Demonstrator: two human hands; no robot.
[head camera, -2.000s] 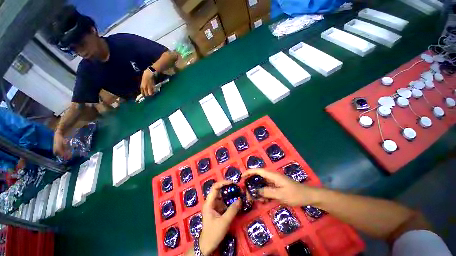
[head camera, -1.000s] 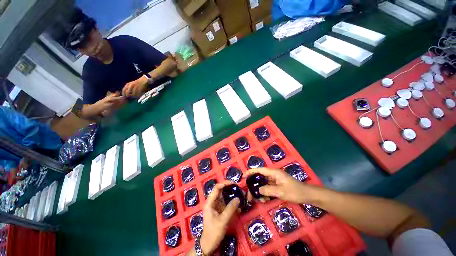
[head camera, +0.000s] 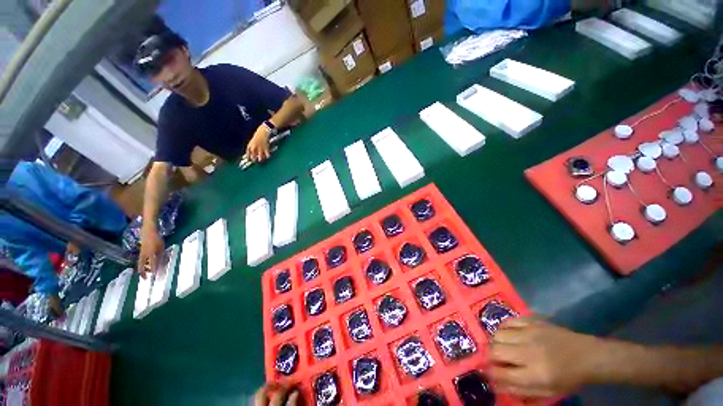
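Note:
A red compartment tray lies in front of me, holding several dark watch heads under shiny, crinkled wrap. My left hand is at the tray's lower left edge, mostly cut off by the bottom of the picture; whether it grips anything is hidden. My right hand is over the tray's lower right side, slightly blurred, with curled fingers just below a wrapped watch head. Whether it holds the tray rim or a watch cannot be told.
Long white open boxes line the green belt beyond the tray. A red board with white round chargers and one watch head is at right. A person opposite reaches to boxes at left. Stacked red trays stand lower left.
The two dark watch heads are no longer seen in my hands, which have moved apart to the tray's sides. The boxes have shifted left. The person opposite now reaches to a box.

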